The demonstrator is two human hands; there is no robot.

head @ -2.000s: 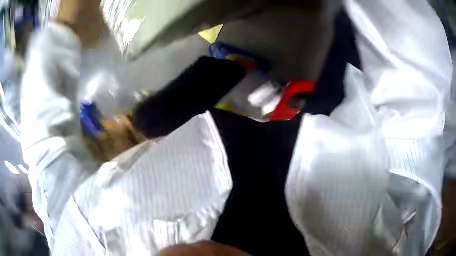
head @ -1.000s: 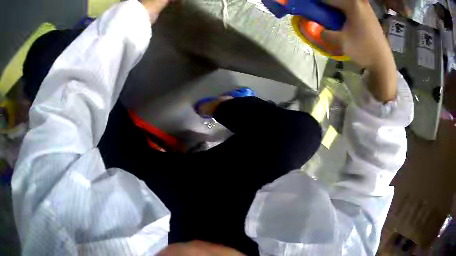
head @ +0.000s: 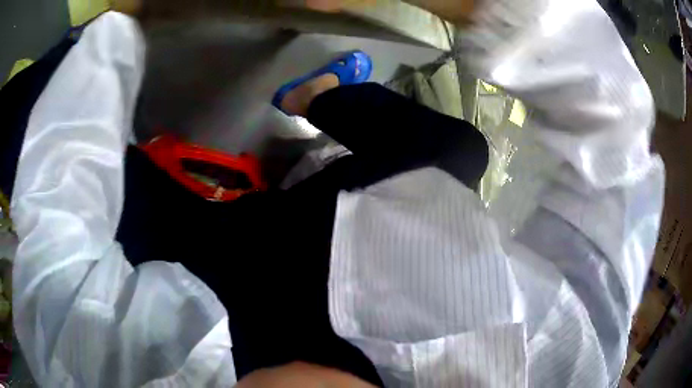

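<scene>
The wrapped carton (head: 394, 21), pale green-grey, shows as a narrow band along the top edge, its near side in shadow. My left hand (head: 124, 7) is at the top left, cut off by the edge; little more than the wrist shows. My right hand (head: 454, 10) is at the top right beside the carton, blurred and cut off. Its fingers are hard to make out, and I cannot tell what either hand holds. No tape dispenser is visible.
A red plastic stool (head: 171, 159) is low between my legs. A blue clog (head: 354, 68) is on my foot below the carton. Yellow pieces (head: 517, 114) and clear plastic lie right of my knee. Brown cardboard (head: 674, 174) is at the far right.
The carton now shows only at the top edge. The blue and orange tape dispenser in my right hand has left view. Both hands are nearer the top edge, and more of the red stool shows.
</scene>
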